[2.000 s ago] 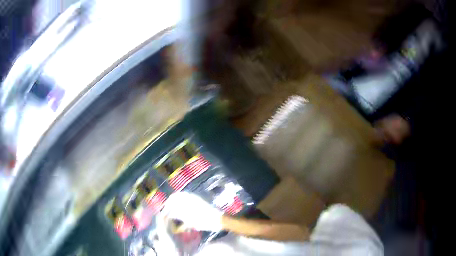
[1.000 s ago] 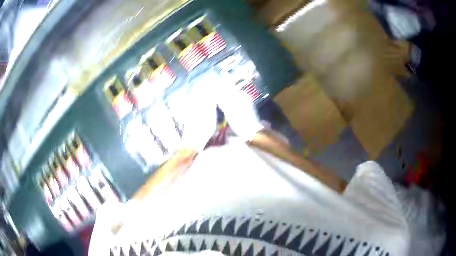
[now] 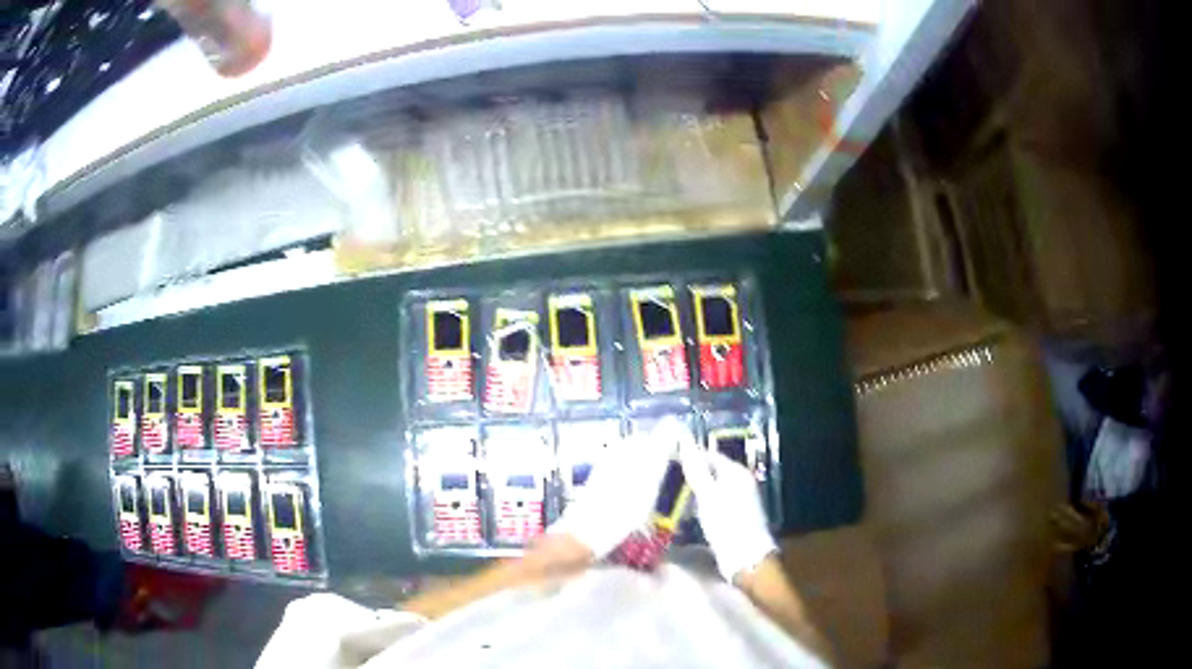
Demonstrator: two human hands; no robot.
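A clear plastic tray (image 3: 421,405) lies on the dark green mat, with phones in two rows. My left hand (image 3: 612,497), in a white glove, is over its front row. My right hand (image 3: 729,503), also gloved, is just right of it. Between them is a phone (image 3: 651,531) with yellow frame and red keypad, tilted at the tray's front edge. My left fingers are on its upper part; the right hand's hold on it is blurred. One phone (image 3: 513,363) in the back row sits crooked.
A second tray of phones (image 3: 314,457) lies to the left. Behind is a shelf (image 3: 575,52) with a bottle on it, and cardboard with clear plastic beneath. An open carton (image 3: 935,457) with ridged plastic stands at the right. A person's dark-clothed part (image 3: 52,575) shows at the far left.
The view has turned and levelled, so both trays now show whole and sharper. The hands are still close together around a phone at the tray's front.
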